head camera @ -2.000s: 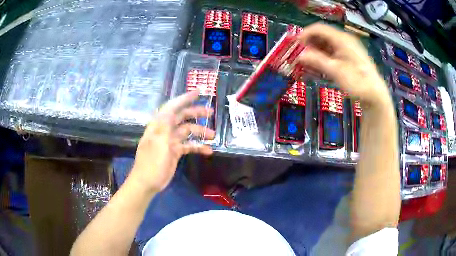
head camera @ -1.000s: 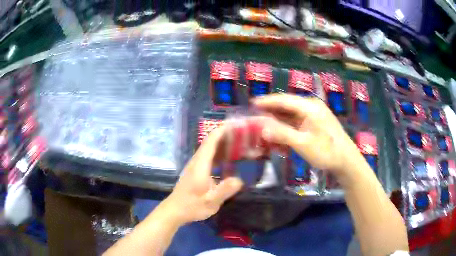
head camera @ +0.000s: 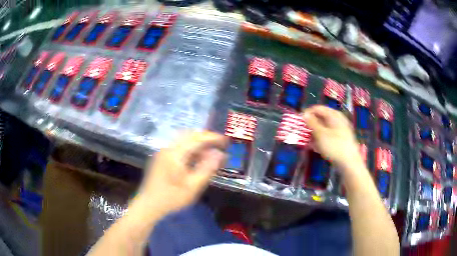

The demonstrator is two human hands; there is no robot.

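Note:
A clear phone tray [head camera: 259,155] holds red keypad phones in two rows. My right hand [head camera: 328,132] has its fingertips on the upper right edge of a phone [head camera: 283,162], which lies slightly tilted in a front-row pocket, keys toward the back. A second phone [head camera: 235,155] lies in the pocket to its left. My left hand [head camera: 183,162] is blurred, its fingers curled beside that phone's left edge. Whether it holds thin film cannot be told. My right hand and wrist partly cover other phones in the tray.
A wide silvery tray stack [head camera: 193,75] stands at left, with a filled phone tray [head camera: 82,50] on its left part. Another filled tray [head camera: 415,200] is at far right. Cables and a screen [head camera: 426,30] are behind. A brown carton [head camera: 62,200] is below the bench.
The view has swung left, showing more of the left stack. The phone that was in my hands now lies at the front-row pocket. My hands have moved apart.

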